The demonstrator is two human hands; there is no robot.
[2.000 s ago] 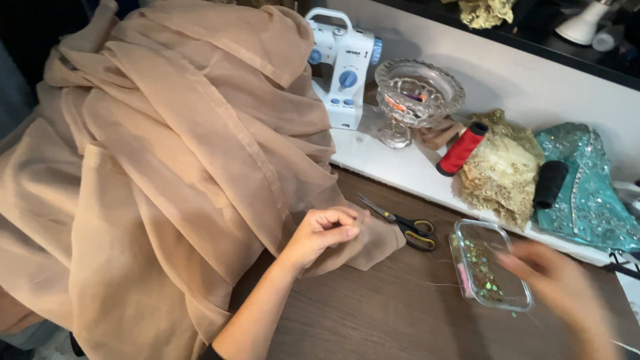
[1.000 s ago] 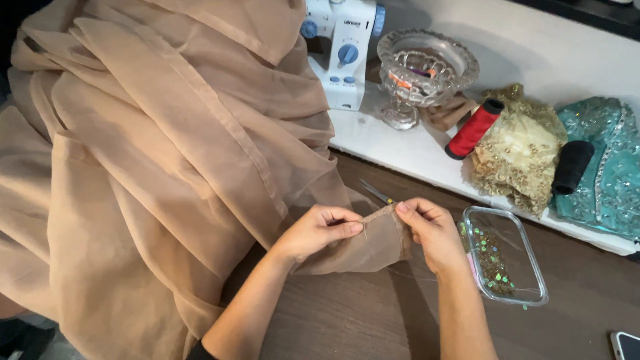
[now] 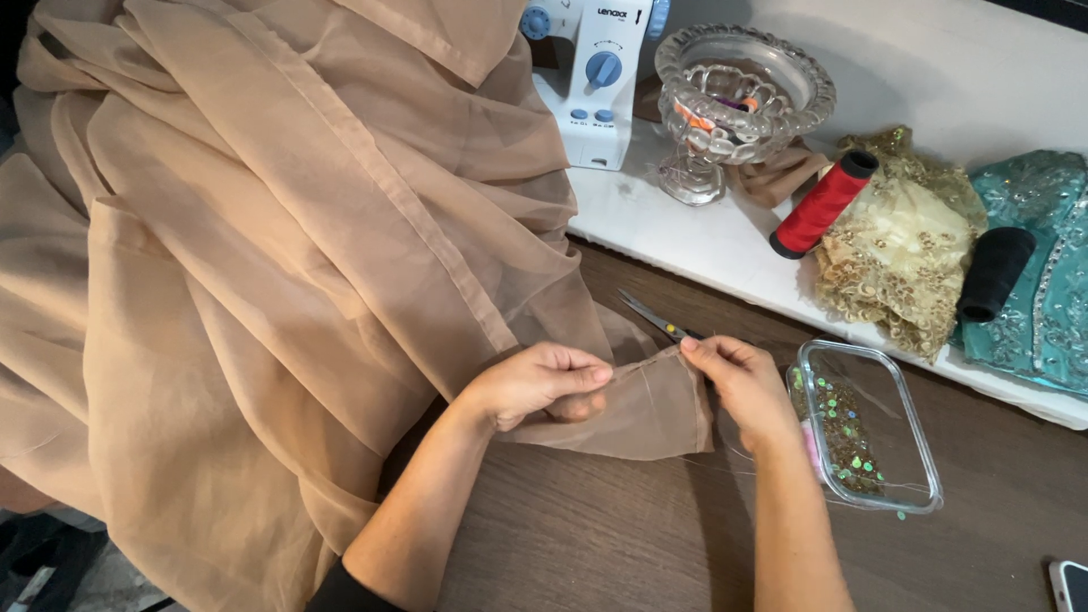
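A large heap of sheer tan fabric (image 3: 255, 280) covers the left side, and one hemmed corner of it stretches over the brown table (image 3: 552, 527). My left hand (image 3: 544, 382) pinches the fabric's edge between thumb and fingers. At the corner, my right hand (image 3: 735, 374) grips the same edge, so a short length runs between the two hands. Behind the right fingertips lie scissors (image 3: 650, 314), their handles mostly hidden. To the right of that hand is a clear plastic container (image 3: 914, 442) with green sequins and small gold beads (image 3: 850, 433). Fine thread trails near the container.
On the white ledge (image 3: 722, 246) stand a white sewing machine (image 3: 599, 93) and a footed glass bowl (image 3: 748, 93). Beside them are a red thread spool (image 3: 824, 204), gold sequined fabric (image 3: 901, 246), a black spool (image 3: 996, 274) and teal beaded fabric (image 3: 1054, 280). A phone's corner (image 3: 1069, 585) shows lower right.
My right hand has come from the container to the fabric's corner, which it now holds. The left hand still pinches the edge. The scissors' handles, visible earlier, are now largely covered.
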